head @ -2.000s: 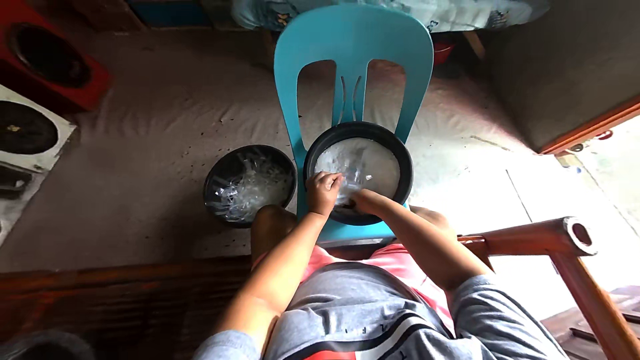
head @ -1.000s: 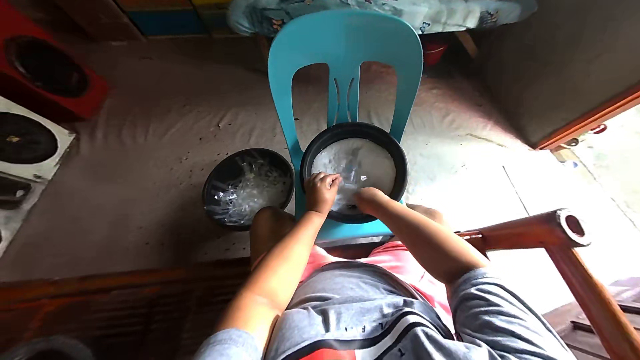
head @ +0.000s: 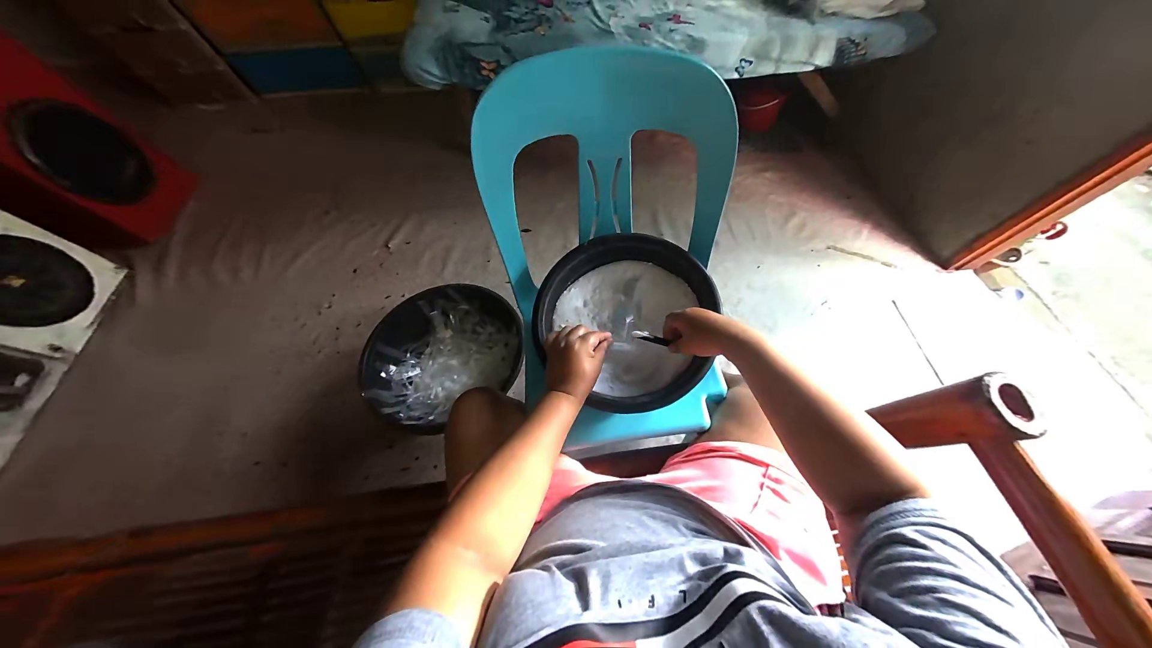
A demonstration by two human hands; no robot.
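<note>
A round black basin (head: 551, 297) of white granular stuff (head: 643, 373) rests on the seat of a turquoise plastic chair (head: 605, 85). Over the basin's left part, my left hand (head: 577, 358) pinches the edge of a clear plastic bag (head: 621, 328), whose outline is hard to make out. My right hand (head: 702, 331), above the basin's right side, grips a dark-handled spoon (head: 652, 338) with a pale tip that points left. To the left, lower down, a second black basin (head: 367, 346) holds a heap of clear plastic strips or small bags (head: 441, 355).
Red (head: 166, 193) and white (head: 103, 279) speaker boxes stand at the far left. A cloth-covered table (head: 630, 31) is behind the chair, with a red container (head: 760, 108) beneath. A wooden armrest (head: 954, 409) is at my right. Dark specks are scattered on the floor.
My right hand has come up from low in the basin towards its right side, and the spoon now shows. My left hand stays at nearly the same place.
</note>
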